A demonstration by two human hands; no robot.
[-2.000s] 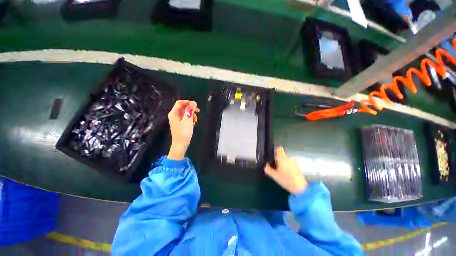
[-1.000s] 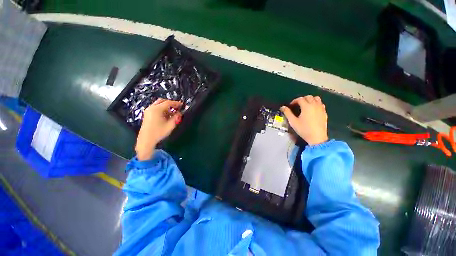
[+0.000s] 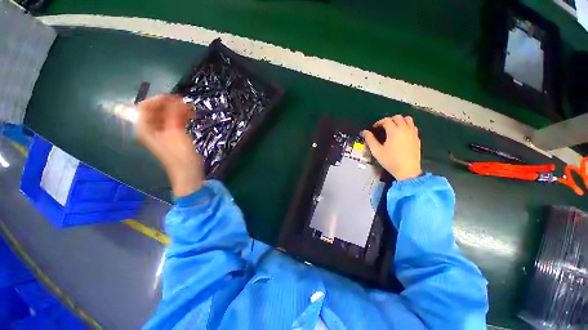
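An opened tablet unit (image 3: 345, 203) with a large silver-white rectangle lies in a black tray (image 3: 298, 213) in front of me. Its upper end shows a board with a yellow patch. My right hand (image 3: 396, 147) rests at the tablet's upper right corner, thumb and fingers bent over it; whether it holds a small part is hidden. My left hand (image 3: 166, 119) is blurred, over the left edge of the black parts bin (image 3: 274, 97), which is heaped with shiny strips (image 3: 222, 106). I cannot tell if the left fingers hold a strip.
A small black piece (image 3: 142, 91) lies beside my left hand. An orange-red air gun (image 3: 512, 170) and a thin dark stick (image 3: 495, 152) lie at the right, above clear plastic trays (image 3: 559, 264). Another trayed tablet (image 3: 523, 59) is beyond the white strip. A blue bin (image 3: 90, 193) is below left.
My left hand has moved left, from over the bin's strips to its left edge. My right hand has come onto the tablet's upper right corner since the oldest frame and has stayed there.
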